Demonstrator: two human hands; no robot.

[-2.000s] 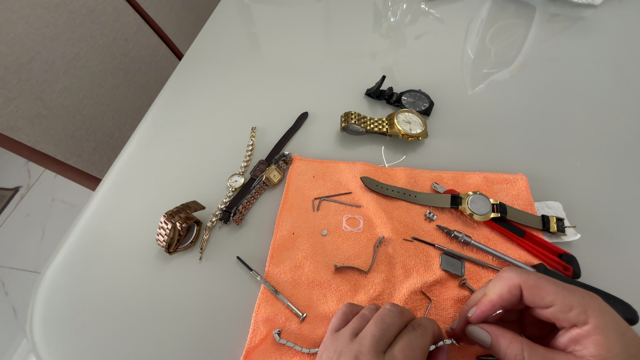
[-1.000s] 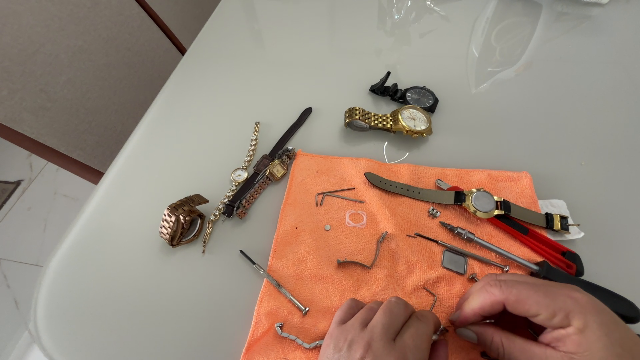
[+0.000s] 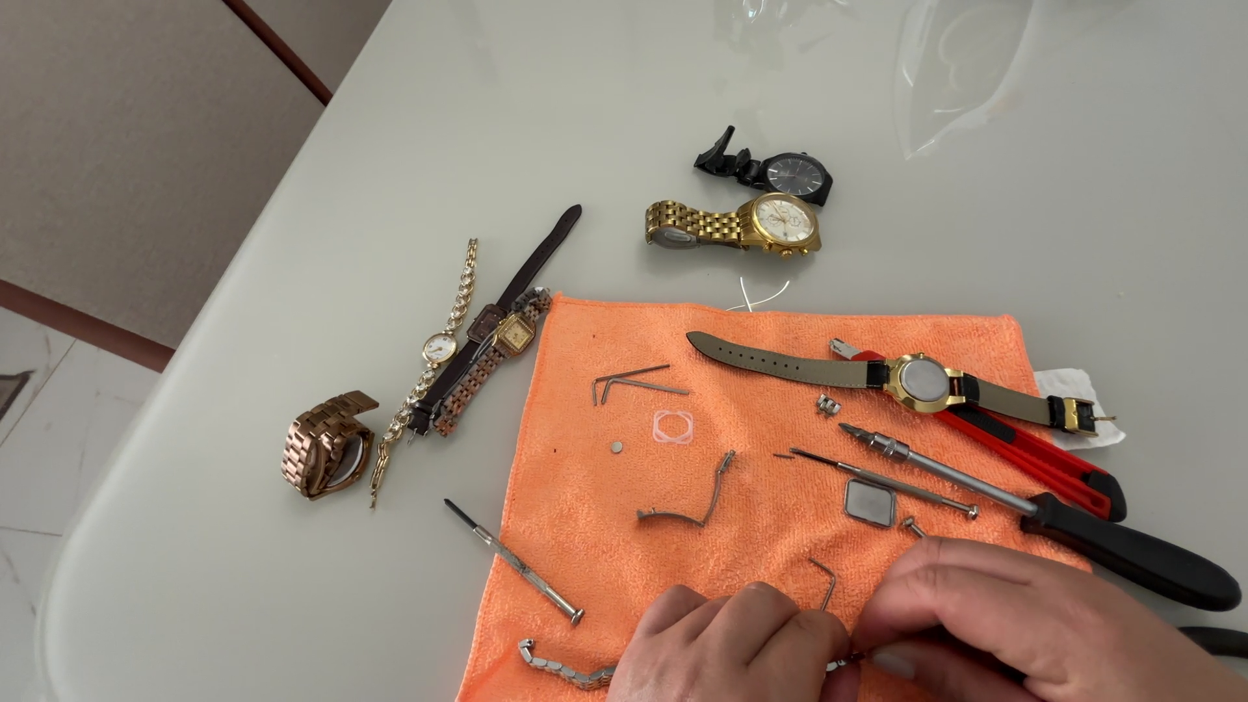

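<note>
At the bottom of the head view, my left hand (image 3: 731,648) is closed around a silver metal watch bracelet (image 3: 565,669) whose free end trails out to the left over the orange cloth (image 3: 585,546). My right hand (image 3: 1014,624) meets it from the right, thumb and index finger pinched at the bracelet's other part; what sits between those fingertips is mostly hidden. Just above the hands lie a small bent hex key (image 3: 829,583), a square watch case back (image 3: 870,502) and a small screw-like metal piece (image 3: 913,527).
Right side: black-handled screwdriver (image 3: 1121,546), precision screwdriver (image 3: 907,483), red utility knife (image 3: 1033,463), strap watch (image 3: 921,381) face down. Cloth centre: hex keys (image 3: 639,382), button cell (image 3: 616,448), folding clasp (image 3: 687,522). Left: another precision screwdriver (image 3: 517,564), rose-gold watch (image 3: 327,448). Gold watch (image 3: 780,222) beyond.
Both hands stay together at the bracelet, with small shifts of the fingers. The tools and the other watches keep their places.
</note>
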